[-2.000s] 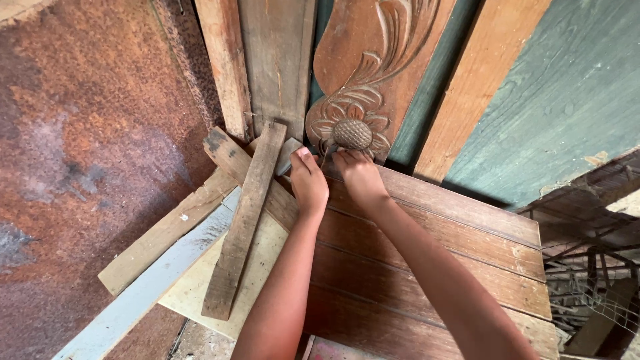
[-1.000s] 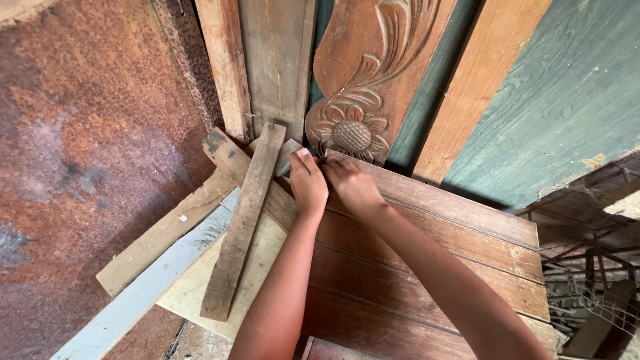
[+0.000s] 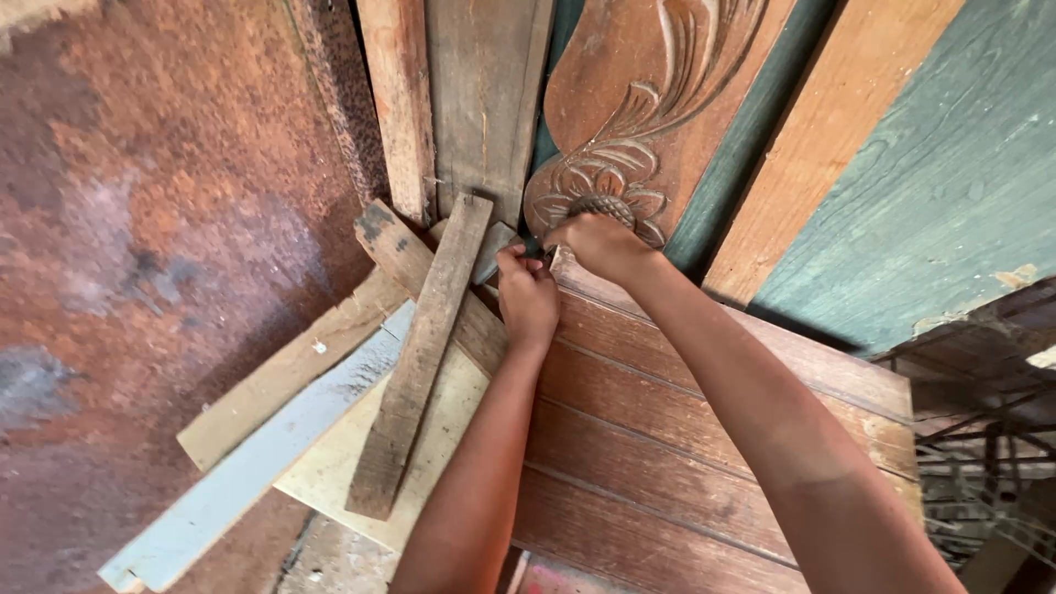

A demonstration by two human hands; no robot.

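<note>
My left hand (image 3: 528,301) is at the back left corner of a slatted wooden top (image 3: 660,437), its fingers curled near a small dark thing too hidden to name. Just right of it, my right hand (image 3: 601,247) bends down over the same corner with its fingertips close to the left ones. Behind it stands a carved wooden panel (image 3: 610,148), whose flower is partly covered by that hand. Whether either hand grips anything does not show clearly.
Loose wooden battens (image 3: 425,355) and a pale blue board (image 3: 264,454) lie crossed at the left over a cream board (image 3: 330,487). A rusty metal sheet (image 3: 165,247) rises at far left. Upright planks (image 3: 825,140) and green boards (image 3: 932,181) stand behind; metal racks (image 3: 990,470) are at right.
My right hand has risen and bent over the corner, covering part of the carved flower that showed a second ago. My left hand has moved slightly down, its fingers now more curled.
</note>
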